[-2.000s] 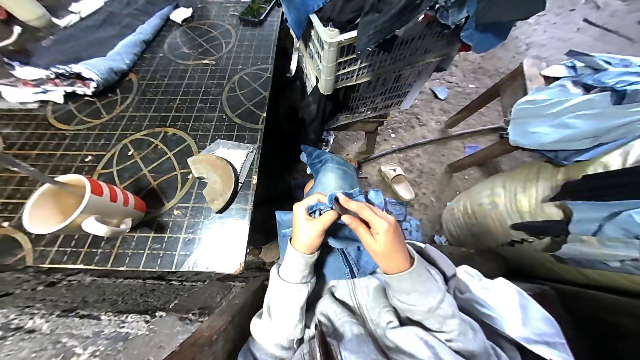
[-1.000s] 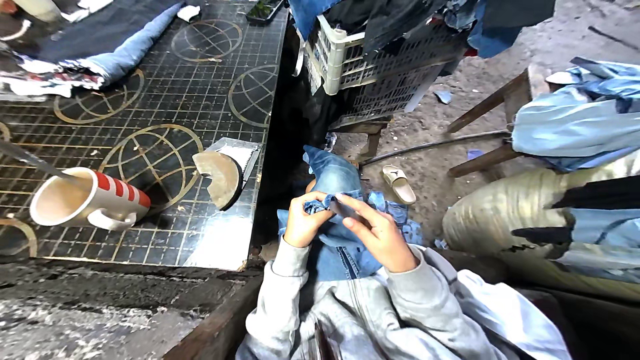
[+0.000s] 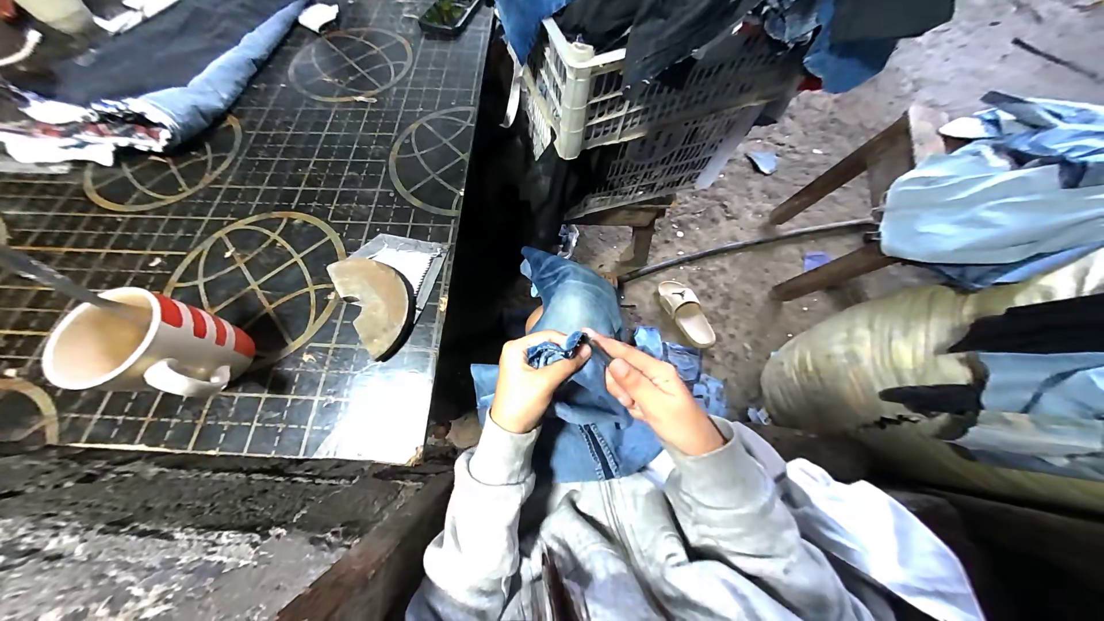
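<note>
My left hand [image 3: 530, 384] grips a bunched edge of blue denim [image 3: 556, 349] between thumb and fingers. Against the same spot, my right hand [image 3: 651, 388] pinches a small dark thing, too small to name, with its fingertips near my left thumb. More of the denim garment [image 3: 578, 302] hangs below and beyond the hands, over my lap, and a seam or zip [image 3: 597, 448] shows on its near part. Denim pieces [image 3: 690, 362] lie just to the right, lower down.
On the gridded black tabletop [image 3: 345, 147] at left are a striped mug [image 3: 185, 341], a broken curved plate [image 3: 375, 302] and folded jeans [image 3: 207, 90]. Beyond are a plastic crate [image 3: 595, 103] with cloth, a sandal [image 3: 687, 313], a wooden stool [image 3: 841, 267] with denim, and a full sack [image 3: 871, 354].
My right fingers have shifted slightly at the bunched denim, and the small dark thing shows between them. My left hand keeps its hold.
</note>
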